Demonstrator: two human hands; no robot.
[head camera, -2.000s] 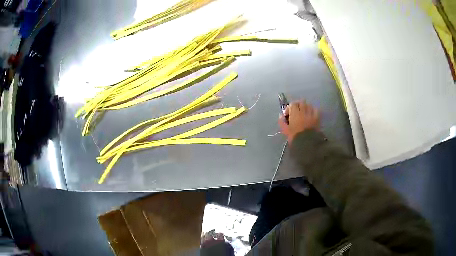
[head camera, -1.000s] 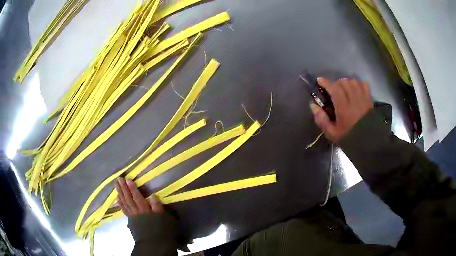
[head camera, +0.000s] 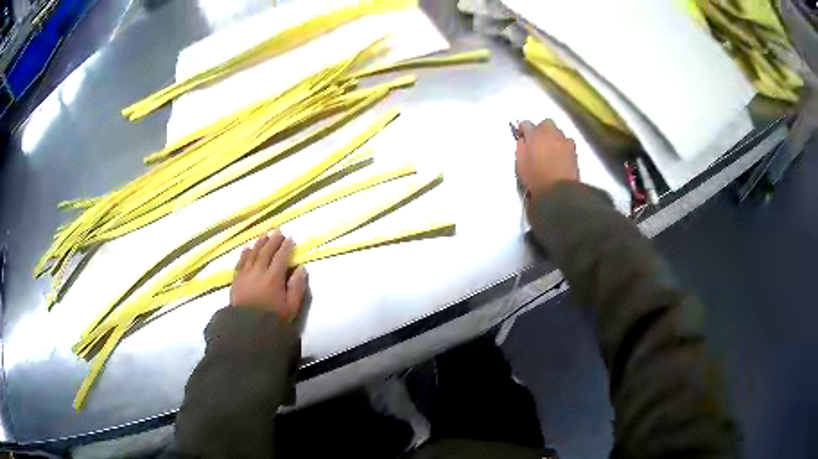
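Several yellow straps (head camera: 359, 244) lie fanned out on the shiny metal table (head camera: 386, 305). My left hand (head camera: 269, 276) rests palm down on the lower straps near their middle, fingers slightly apart. I cannot tell whether it grips one. My right hand (head camera: 547, 157) is at the right of the straps, away from their ends, closed around thread snips (head camera: 516, 130). Only the silver tips of the snips show past my fingers. A denser bundle of yellow straps (head camera: 224, 148) lies behind the fanned ones.
A white card sheet (head camera: 202, 103) lies under another strap bundle at the back. White sheets (head camera: 628, 63) cover yellow pieces (head camera: 574, 85) at the right. A red and dark tool (head camera: 636, 186) lies near the right table edge. Folded yellow fabric (head camera: 758, 49) is at the far right.
My left hand has come onto the lower straps since the oldest frame and stays on them. My right hand still holds the snips to the right. The camera view has shifted and turned.
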